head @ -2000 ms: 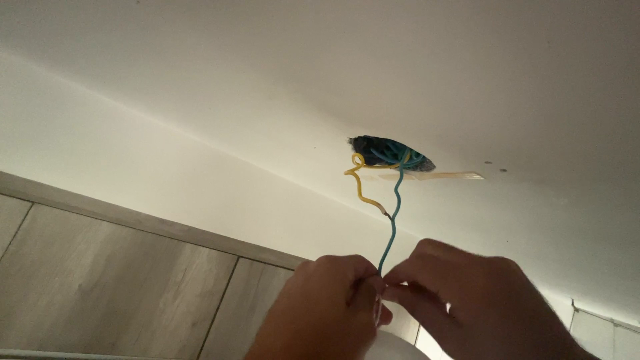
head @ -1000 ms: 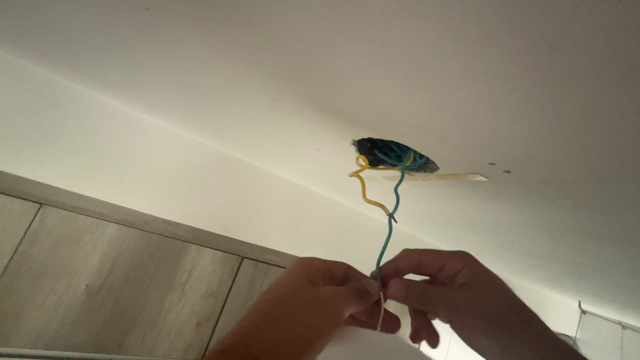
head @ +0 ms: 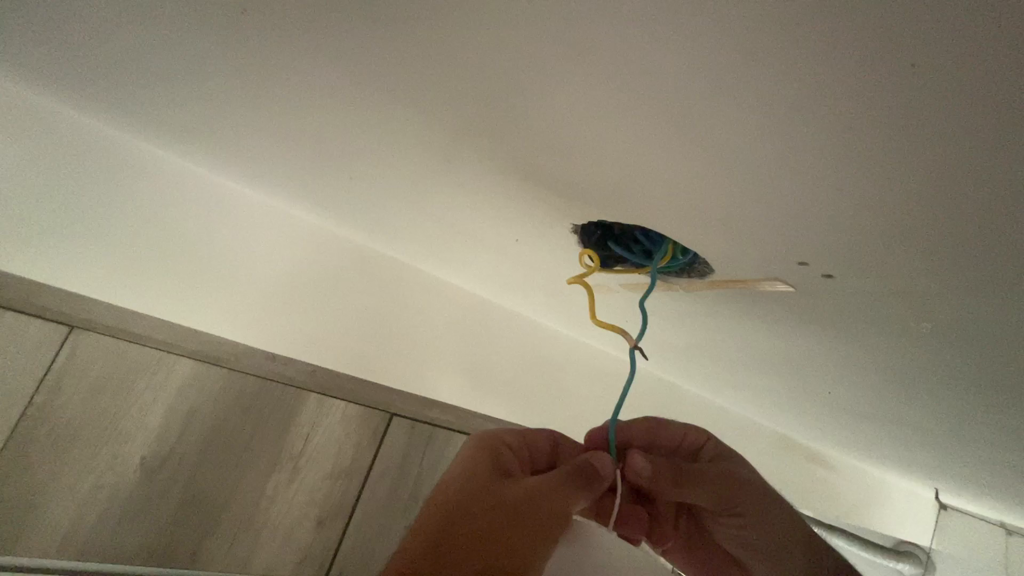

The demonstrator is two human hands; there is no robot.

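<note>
A blue-green insulated wire [head: 631, 376] hangs from a rough hole [head: 632, 244] in the ceiling. Its lower end lies between my left hand [head: 528, 488] and my right hand [head: 696, 488], pinched at the fingertips. A thin white wire [head: 617, 496] meets it there and runs down between the hands; fingers partly hide the joint. The yellow wire [head: 594, 308] loops out of the same hole, and its bare dark tip touches or crosses the blue-green wire above my hands. More wires are bunched inside the hole.
A strip of tape [head: 744, 285] sticks to the ceiling beside the hole. Grey wood-look tiles [head: 200, 432] cover the wall at lower left. Below my hands a white rounded object [head: 588, 548] is partly hidden. A silvery pipe or duct [head: 872, 548] shows at lower right.
My fingers have shifted around the wire joint while both hands stay at the lower end of the blue-green wire. More of the white wire showed below them one second ago than two seconds ago.
</note>
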